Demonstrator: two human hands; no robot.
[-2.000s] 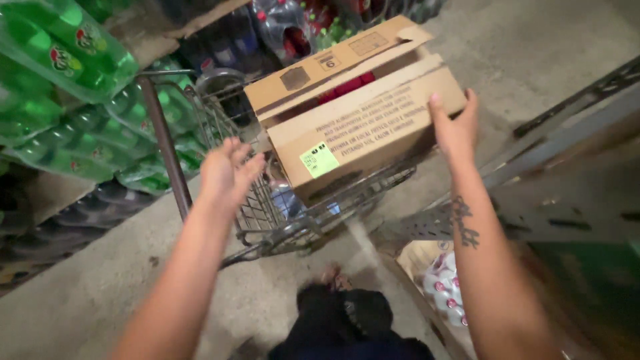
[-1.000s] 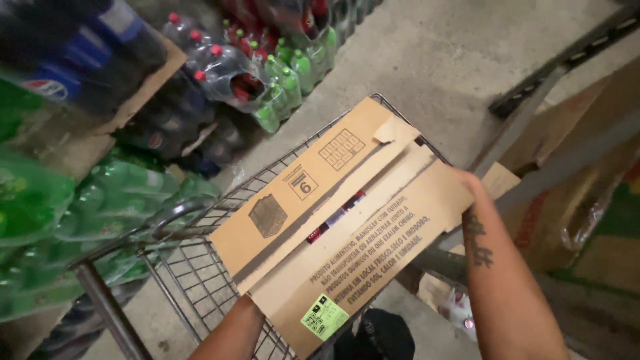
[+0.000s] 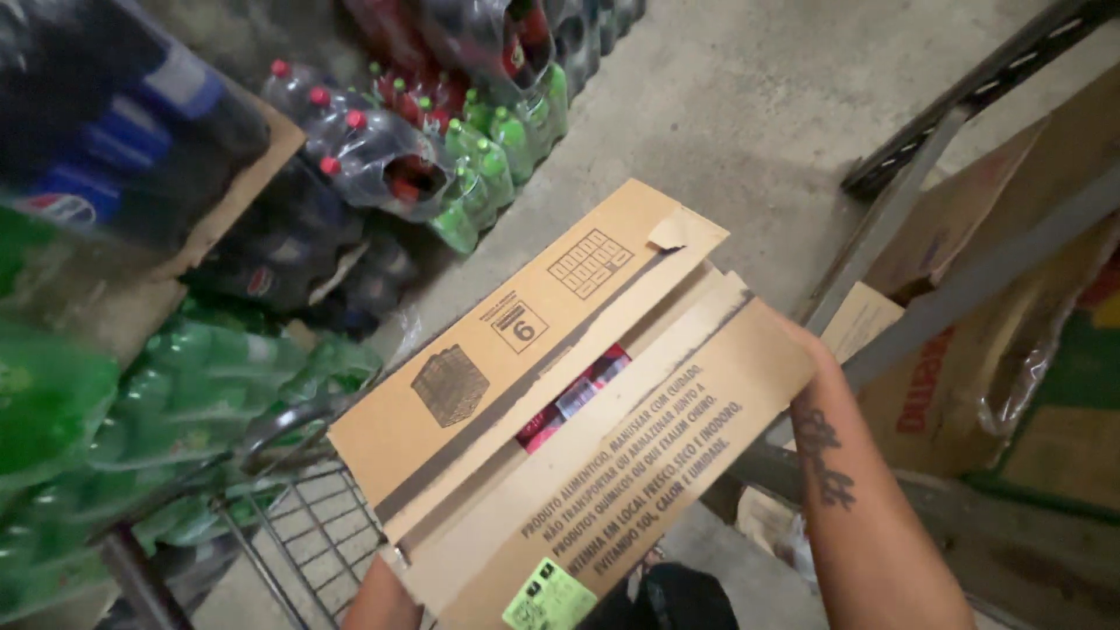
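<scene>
A large cardboard box [image 3: 647, 429] with printed flaps parted along the middle fills the centre of the view. Red and pink packages [image 3: 573, 398] show through the gap. At the box's right end is my right hand [image 3: 787, 337], holding it, with the fingers hidden behind the cardboard. My left hand [image 3: 385, 595] is at the lower left end, mostly hidden by the box; only the wrist area shows. A wire shopping cart [image 3: 306, 534] stands below and to the left of the box.
Green soda bottles in plastic wrap [image 3: 175, 411] are stacked at the left, below dark Pepsi packs [image 3: 131, 131]. More wrapped bottles [image 3: 481, 166] stand on the concrete floor [image 3: 700, 96]. A metal rack [image 3: 989, 236] with cardboard boxes [image 3: 945, 367] runs along the right.
My left hand, apart from the box two seconds ago, is now at its lower left end. The box has come closer to me and off to the cart's right. The view has shifted.
</scene>
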